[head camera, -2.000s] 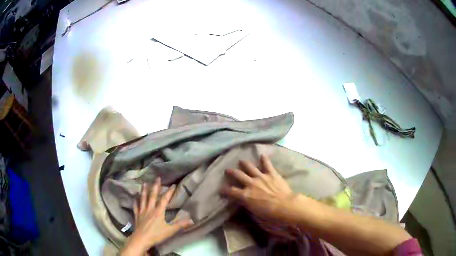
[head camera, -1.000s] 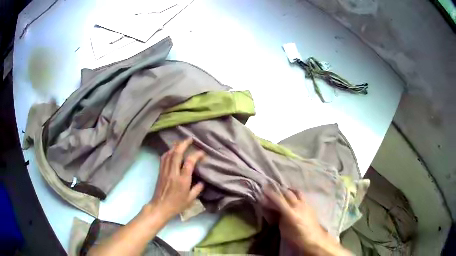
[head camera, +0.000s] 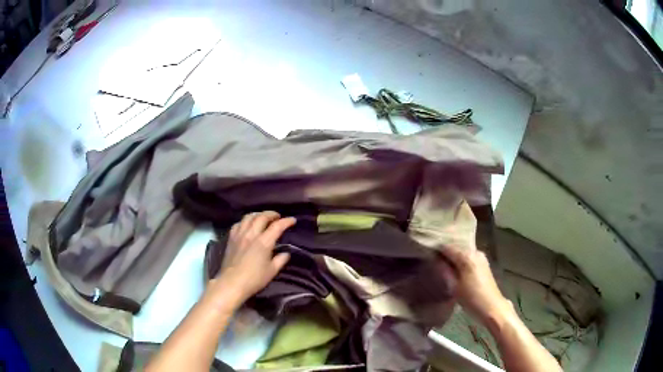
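Observation:
A large part-sewn garment (head camera: 254, 163) lies crumpled over the white table, taupe-grey with dark brown, beige and lime panels. My left hand (head camera: 254, 251) rests on its dark folds near the middle, fingers bent; whether it grips cloth is unclear. My right hand (head camera: 461, 272) is closed on the garment at the right, by a raised beige panel (head camera: 443, 211). Its fingertips are partly hidden by cloth. A lime panel (head camera: 302, 338) shows at the bottom. A curved beige band (head camera: 73, 294) lies at the left end.
Tied olive-brown cords (head camera: 414, 110) with a white tag lie behind the garment. White paper patterns (head camera: 145, 83) lie at the back left, and a small red and dark tool (head camera: 76, 33) at the far left corner. A bin (head camera: 581, 211) with taupe bundles (head camera: 545, 283) stands at the right.
The garment's right part has been turned over, showing dark brown cloth and covering the upper lime strip. My right hand has moved right and holds cloth. The view has shifted right.

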